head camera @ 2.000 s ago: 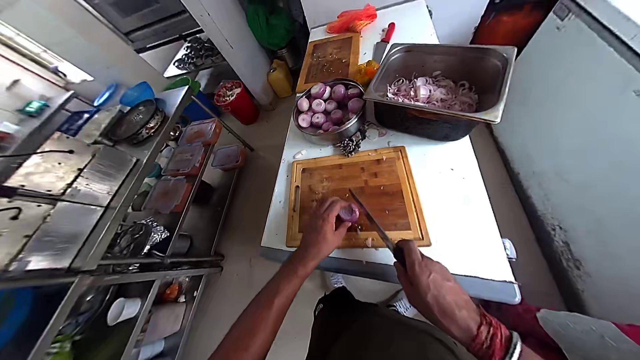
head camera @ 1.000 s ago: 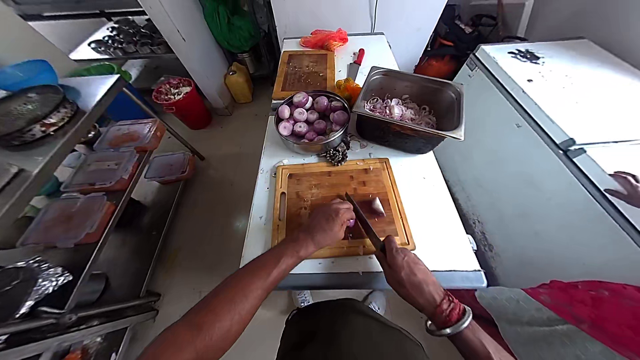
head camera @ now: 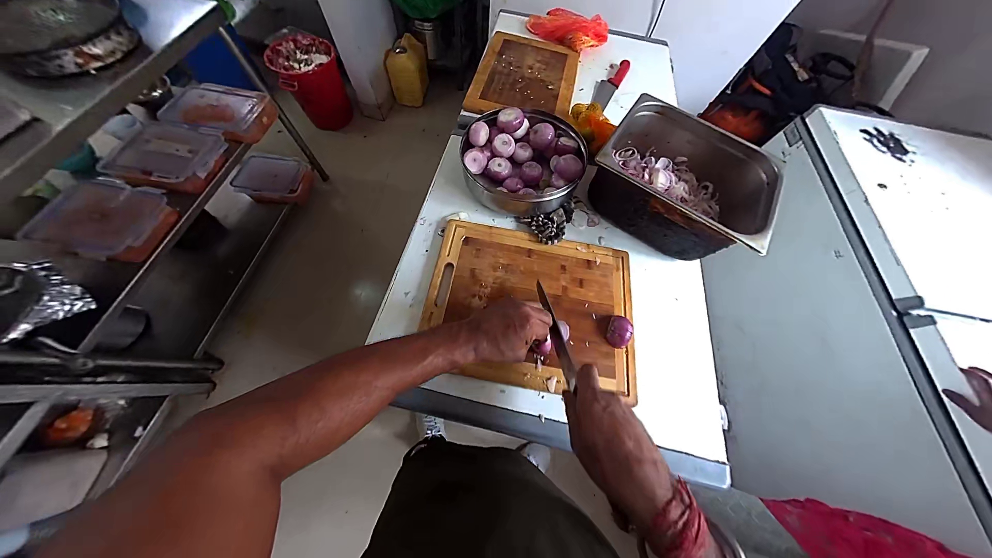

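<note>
My left hand (head camera: 511, 329) presses a piece of red onion (head camera: 545, 345) against the wooden cutting board (head camera: 535, 244). In my right hand (head camera: 616, 442) is the handle of a kitchen knife (head camera: 559, 341), its blade lying along the onion piece close to my left fingertips. Another red onion half or piece (head camera: 619, 332) rests near the board's right edge. Beyond the board stand a steel bowl (head camera: 521, 203) of peeled red onions and a deep steel pan (head camera: 744, 186) with sliced onion rings. Small onion scraps are scattered on the board.
A second cutting board (head camera: 527, 74), a red-handled knife (head camera: 612, 84) and an orange plastic bag (head camera: 570, 29) lie at the table's far end. Left are a metal rack with lidded containers (head camera: 163, 155) and a red bucket (head camera: 318, 93). Another person's hand (head camera: 975, 397) is by the freezer at right.
The knife has stayed in my right hand, with my left hand on the board. An onion piece now lies at the board's right edge. The view has turned to the right.
</note>
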